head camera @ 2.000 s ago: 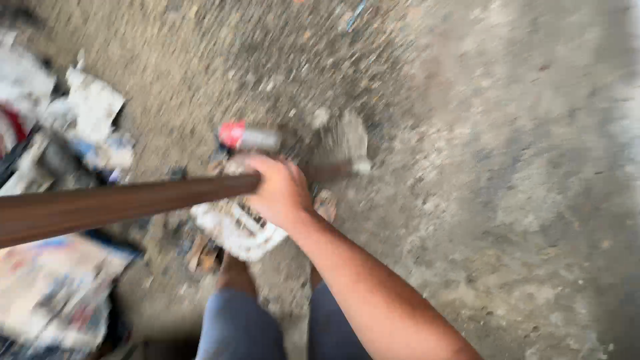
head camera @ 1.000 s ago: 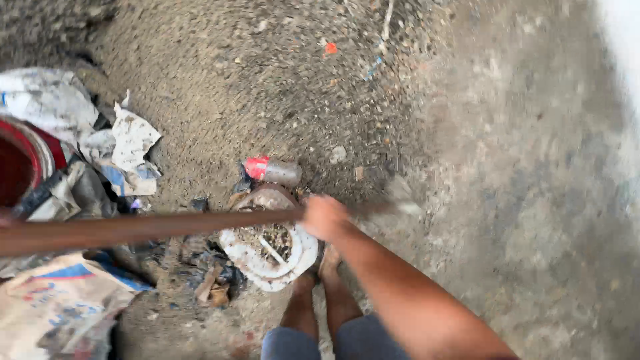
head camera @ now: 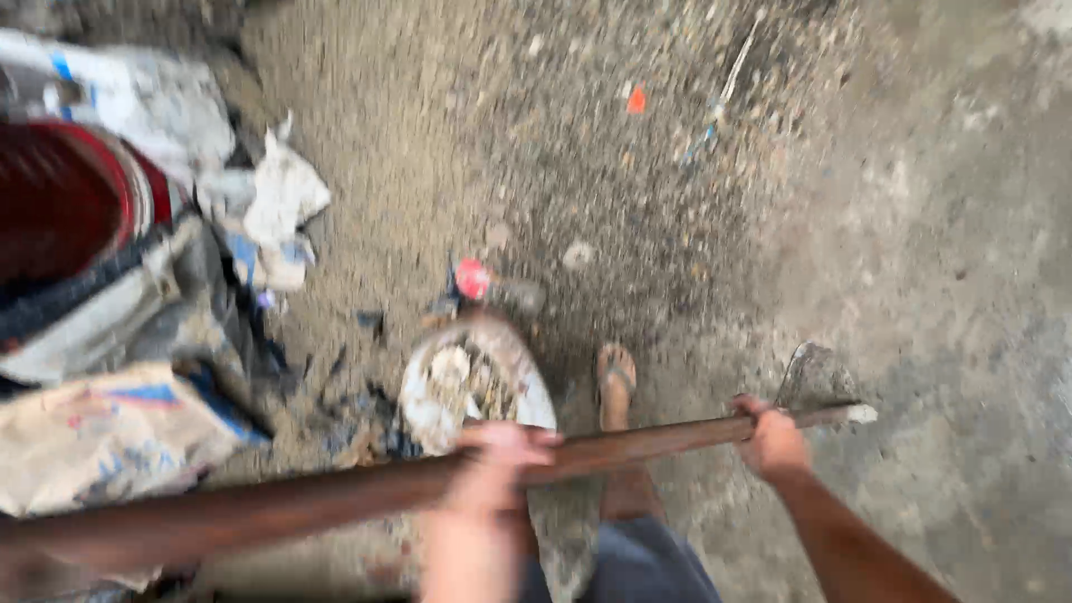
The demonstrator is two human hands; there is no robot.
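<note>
A long brown wooden handle (head camera: pixel 653 446) crosses the lower part of the head view, from the left edge to the right. Near its middle my left hand (head camera: pixel 494 477), blurred, is closed around it. Further right, close to the far end, my right hand (head camera: pixel 772 440) grips the same handle. At that end a flat, dirt-coated metal blade (head camera: pixel 816 374) shows just above the handle, like that of a hoe. Beyond my left hand lies a white, dirty plastic container (head camera: pixel 536 402) holding gravel and debris, partly covered by the hand.
A clear plastic bottle with a red label (head camera: pixel 473 278) lies beyond the container. At left are a red bucket (head camera: pixel 138 188), a torn paper sack (head camera: pixel 109 427) and white sacking (head camera: pixel 167 100). Loose gravel (head camera: pixel 586 167) covers the ground; my sandalled foot (head camera: pixel 617 368) stands beside the container.
My left hand has come into view onto the handle; earlier only one hand showed on it. The blade end now shows further right of the container.
</note>
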